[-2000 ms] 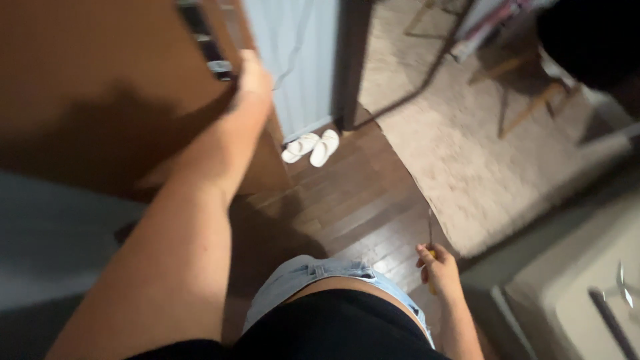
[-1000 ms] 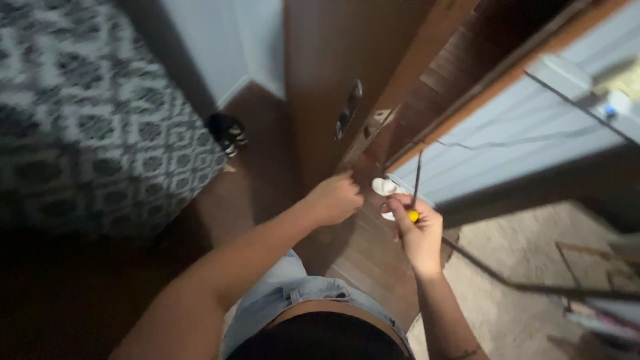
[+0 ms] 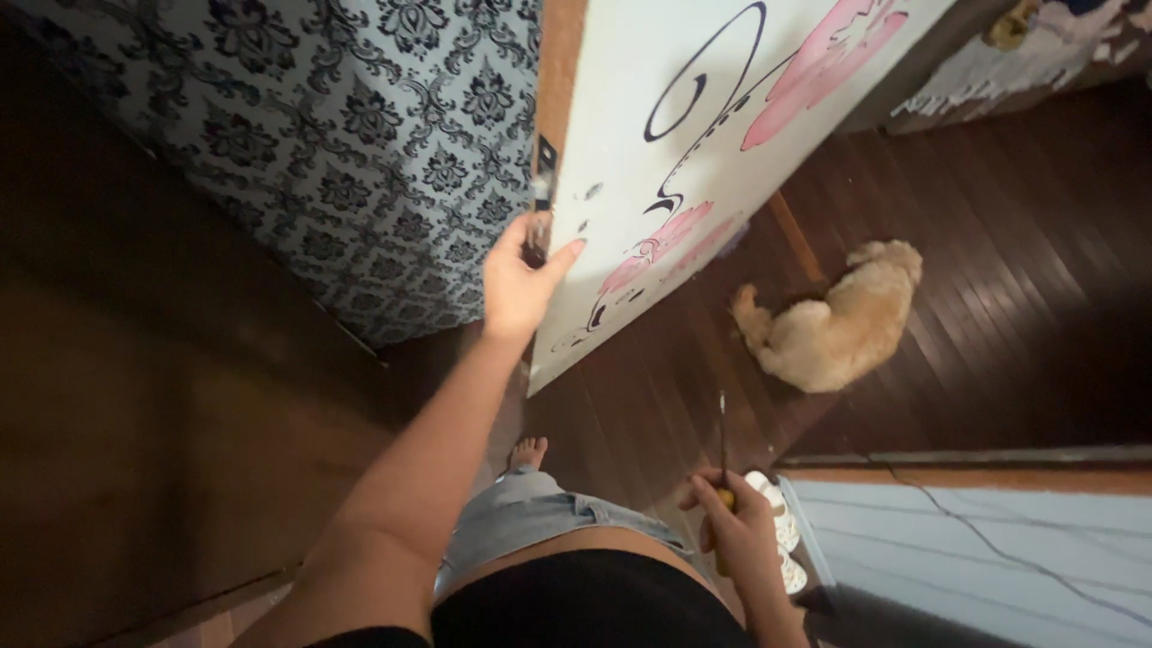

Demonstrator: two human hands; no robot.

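My left hand (image 3: 526, 279) grips the edge of a white door (image 3: 621, 180) painted with pink flowers and black scrolls, thumb on the painted face and fingers around the edge. Just above the hand, a dark lock plate (image 3: 545, 166) is set into the door's wooden edge. My right hand (image 3: 738, 522), low and right of centre, holds a screwdriver (image 3: 723, 441) by its yellow handle. Its thin shaft points up, apart from the door. The fingers hide most of the handle.
A light brown dog (image 3: 841, 328) is on the dark wooden floor (image 3: 1017, 297) to the right. White shoes (image 3: 785, 531) lie beside my right hand, near a pale blue panelled wall (image 3: 972, 540) with a cable. Damask-patterned wallpaper (image 3: 369, 117) covers the wall behind the door.
The view has swung strongly; the painted door face and the dog now show. My left hand, near a brown door's edge one second ago, now grips the white door's edge. My right hand still holds the screwdriver.
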